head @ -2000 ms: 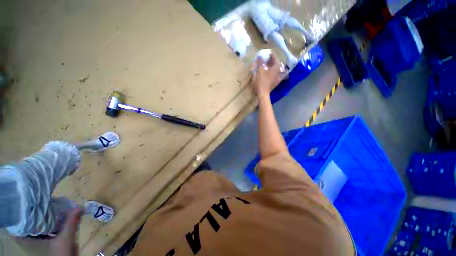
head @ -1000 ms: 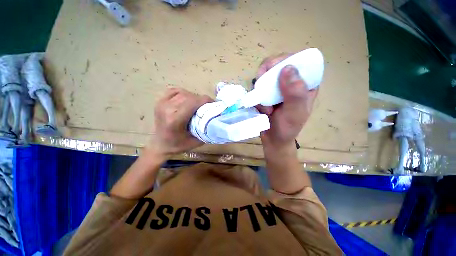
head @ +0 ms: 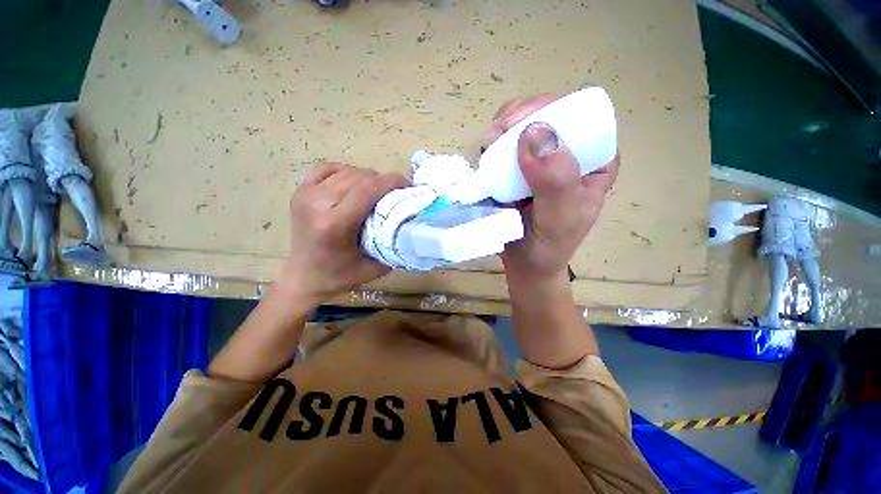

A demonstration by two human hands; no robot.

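My right hand (head: 560, 193) is closed around a white glue bottle (head: 580, 125), tilted with its greenish tip down at the waist of a figure lower body (head: 386, 227). My left hand (head: 333, 227) grips this lower body from the left. A white boxy waist connector (head: 464, 236) stands out of the waist toward the right. The bottle tip is at the seam beside the connector. The legs of the held part are mostly hidden behind it and my hands.
Grey-white leg parts (head: 68, 174) lie at the left table edge. Another leg part (head: 790, 251) and small white bottles (head: 734, 222) lie at the right edge. A sandalled foot (head: 217, 21) shows at the far side. Blue crates (head: 116, 357) stand below the table's front edge.
From two seconds ago, the view has turned and both hands now hold things together, the bottle and the lower body. Since one second ago, the bottle has shifted slightly left and the connector tilts a little differently.
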